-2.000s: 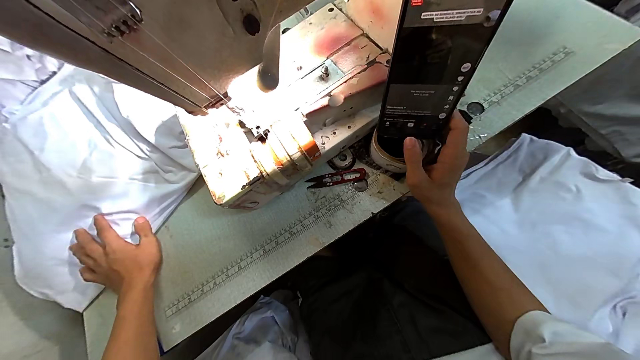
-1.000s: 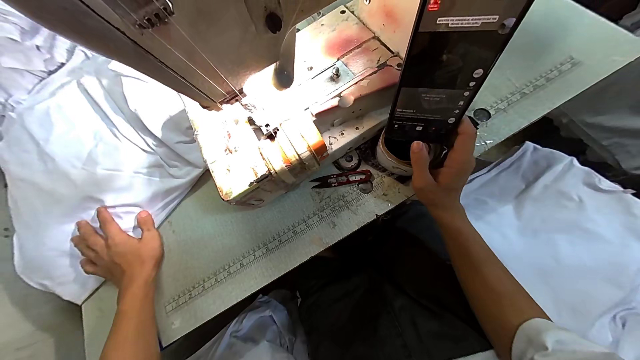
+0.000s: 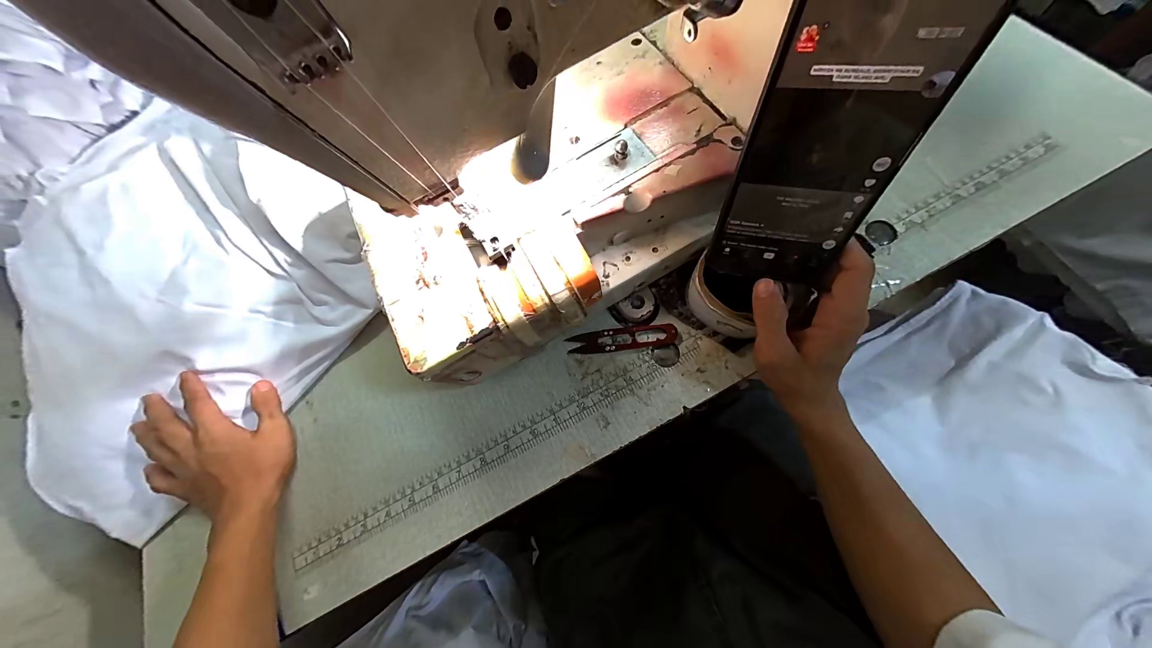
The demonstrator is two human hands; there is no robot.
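Note:
My left hand (image 3: 220, 450) lies with its fingers spread on a white fabric piece (image 3: 180, 297), left of an industrial sewing machine (image 3: 477, 297) with a lit needle area. In my right hand (image 3: 814, 333) is a smartphone (image 3: 837, 135), held upright by its lower end with the thumb at the bottom edge. Its dark screen bears small writing. Behind the phone's lower end, partly hidden, stands a round container (image 3: 715, 301). Red thread snips (image 3: 625, 338) lie on the table beside the machine bed.
A printed ruler scale (image 3: 486, 454) runs along the table's front edge. More white fabric (image 3: 999, 450) lies at the right, and a heap of ruffled white cloth (image 3: 63, 90) at the upper left. A bobbin-like metal disc (image 3: 634, 307) sits near the snips.

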